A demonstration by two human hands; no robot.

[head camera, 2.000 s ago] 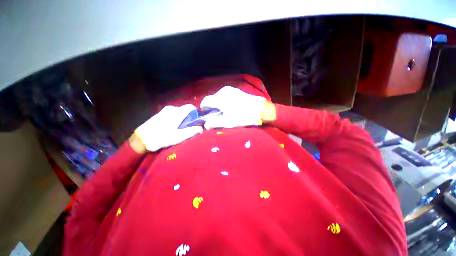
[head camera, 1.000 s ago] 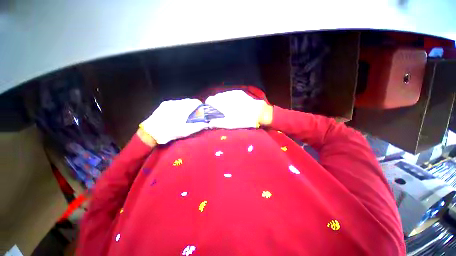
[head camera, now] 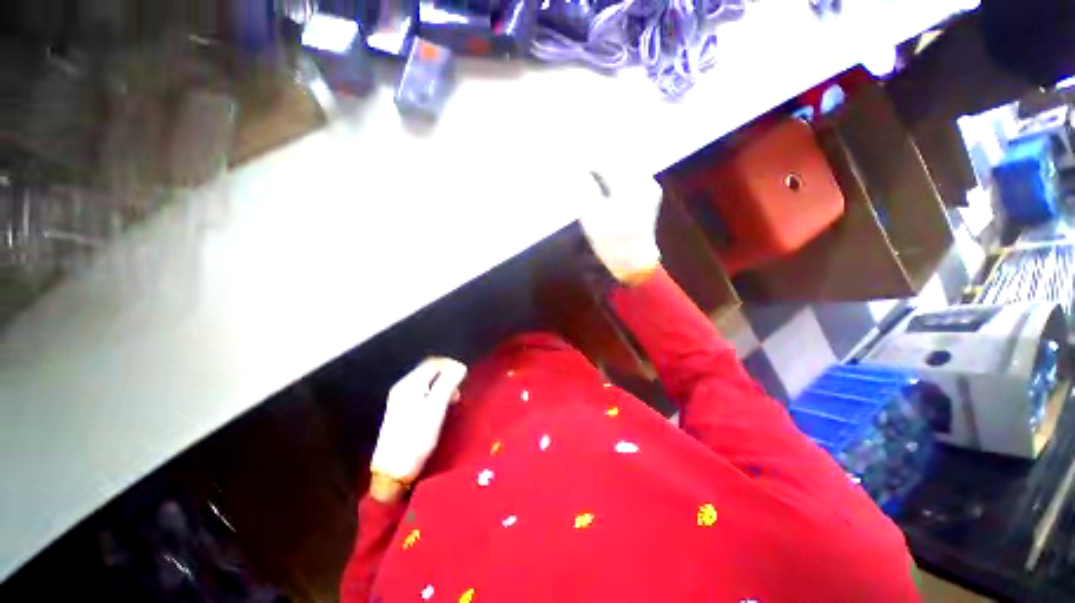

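Note:
My left hand [head camera: 417,422], in a white knitted glove, is low in front of my body, below the bench edge. Its fingers are curled and no item shows in it. My right hand [head camera: 625,222], also gloved, is at the front edge of the white bench [head camera: 389,224]. A small dark spot shows near its fingertips; glare hides whether it holds anything. Pale purple coiled cables [head camera: 678,33] lie on the bench at the top. A small dark unit with an orange-red mark [head camera: 424,80] stands left of them, beside other dark units.
Blurred clear plastic cases [head camera: 71,224] are at the left. An orange-red stool [head camera: 778,194] stands beside an open brown carton [head camera: 866,247] beyond the bench edge. At the right are a blue crate [head camera: 855,406] with shiny items and a white printed carton [head camera: 973,365]. The floor is checkered.
The purple-dark item held between both hands no longer shows. My hands have parted, the right forward to the bench edge, the left lower. The view has turned, bringing in the bench top.

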